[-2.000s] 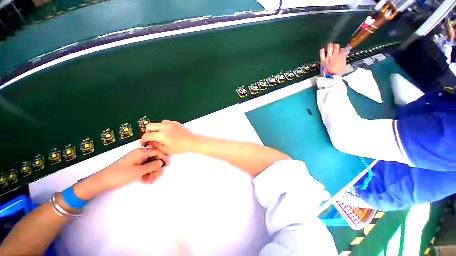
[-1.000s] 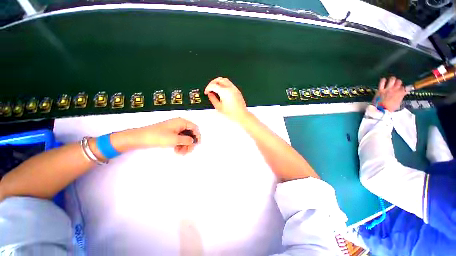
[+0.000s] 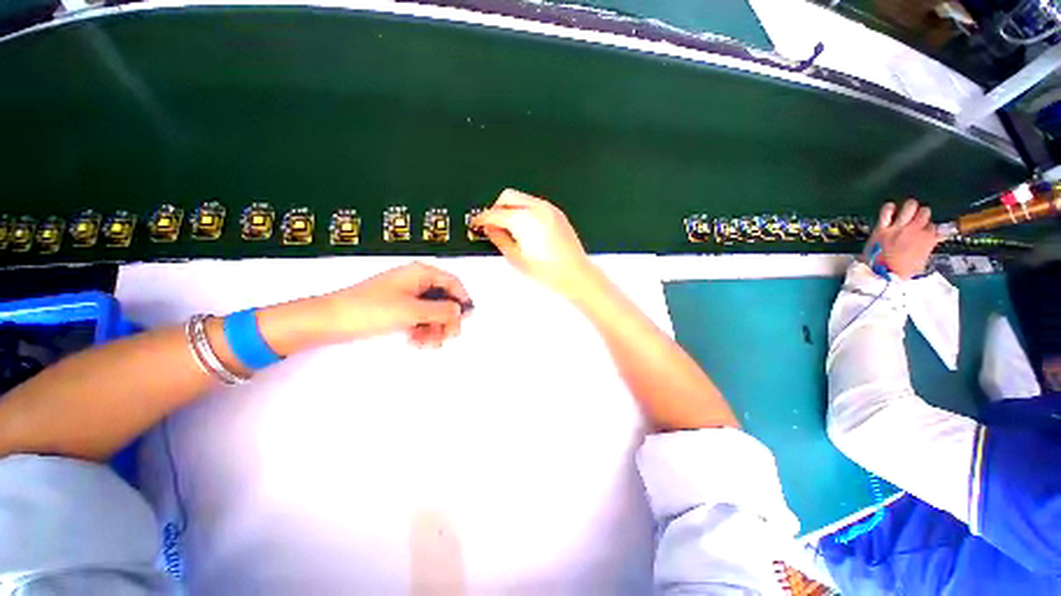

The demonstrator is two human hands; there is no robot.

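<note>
My left hand [image 3: 407, 305], with silver bangles and a blue wrist strap, is over the white surface and holds small black parts [image 3: 448, 298] between thumb and fingers. My right hand [image 3: 538, 239] is at the near edge of the green belt, its fingertips on the last circuit board [image 3: 476, 224] of the left row. The fingers partly cover that board. Whether they hold a black part cannot be seen. More boards with yellow centres, such as this one [image 3: 344, 226], line the near belt edge to the left.
The green conveyor belt [image 3: 349, 116] runs across. A blue bin [image 3: 105, 312] with dark contents is at the left. At the right, a neighbour's hand [image 3: 904, 239] is beside an amber tool [image 3: 1006, 210], above a teal mat [image 3: 745, 373] with a small black part [image 3: 806, 334]. A second board row [image 3: 785, 227] lies there.
The view has turned since the earliest frame. Since one second ago, the boards have shifted right, and my right hand's fingers have come onto the last board. My left hand has stayed nearly in place.
</note>
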